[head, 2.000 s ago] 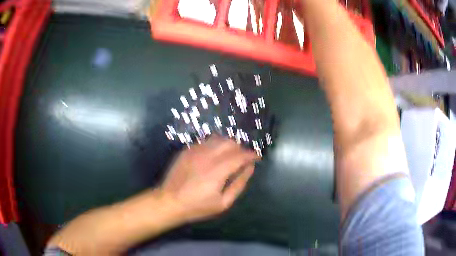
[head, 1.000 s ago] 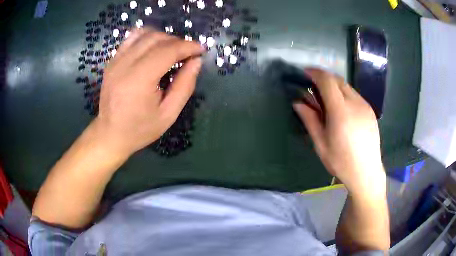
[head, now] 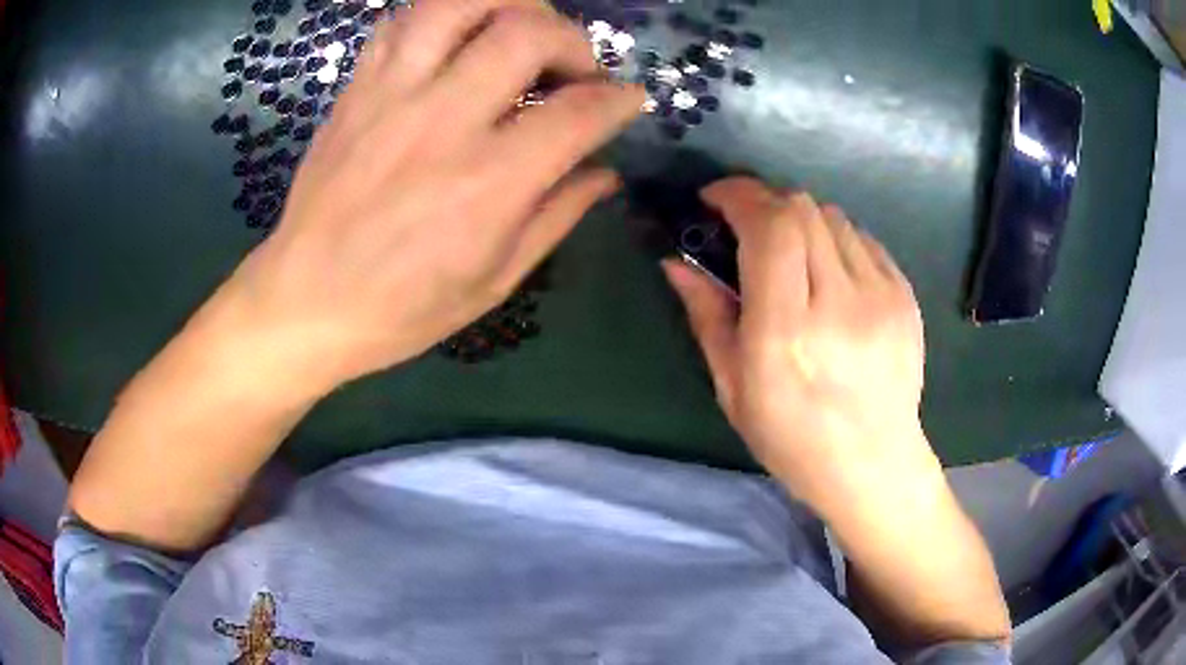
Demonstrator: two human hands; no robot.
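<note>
My right hand (head: 806,312) grips a dark phone housing (head: 702,240) between thumb and fingers, right of centre. A round ring-like shape shows on its surface; the rest is blurred or under my fingers. My left hand (head: 442,195) is over the small round black pieces (head: 267,98), palm down, thumb and fingers apart. I cannot tell whether a piece is between its fingertips. The loose pieces spread over the mat around and behind my left hand, some shining white. A smaller patch of pieces (head: 494,331) lies just below my left wrist.
A black smartphone (head: 1030,195) lies on the dark green mat (head: 871,130) at the right. A white box (head: 1151,338) is at the right edge. A yellow scrap (head: 1103,13) is at the top right. Red edges (head: 26,572) show at the lower left.
My right hand has come from the far tray side to the mat with the housing, then moved left towards my left hand. The camera view has tilted down from the red tray.
</note>
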